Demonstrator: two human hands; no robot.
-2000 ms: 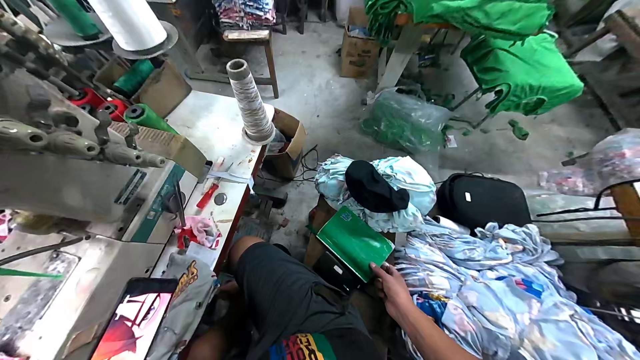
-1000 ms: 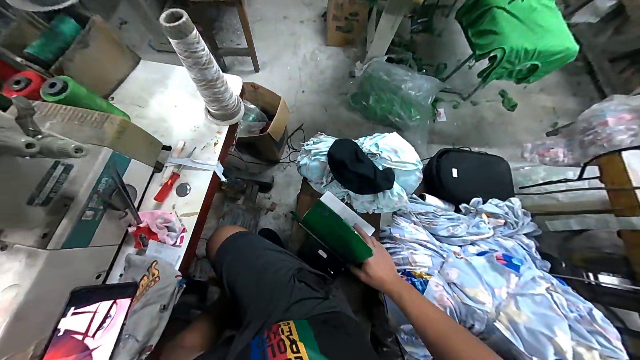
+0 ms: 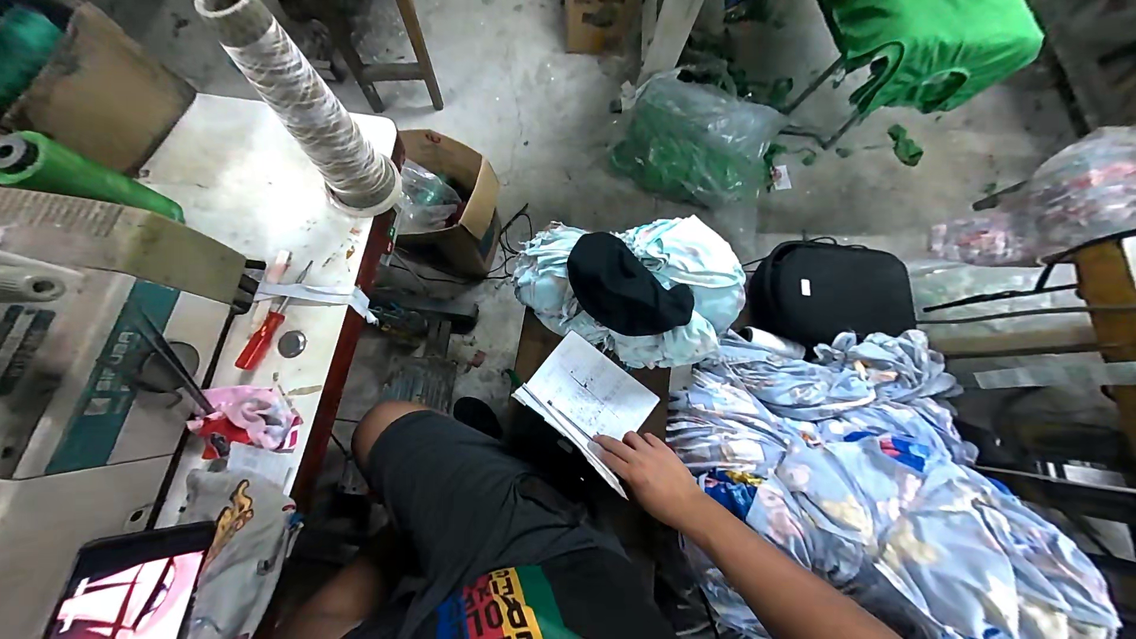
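An open notebook with handwriting on its pages lies tilted at the bench beside my thigh. My right hand rests its fingers on the notebook's lower right edge; whether it grips the pages cannot be told. Behind the notebook, a black cap sits on a bundle of pale blue fabric. A pile of light blue printed fabric lies right of my hand. My left hand is out of sight; only part of that arm shows low beside my leg.
At left stand a sewing machine and its table, holding a red-handled screwdriver, a thread cone and a phone. Beyond are a cardboard box, a black case, a plastic bag of green scraps and green fabric.
The green-covered notebook, with its cover facing up two seconds ago, now lies open with its pages showing. My right hand has stayed at its edge. The view has shifted somewhat.
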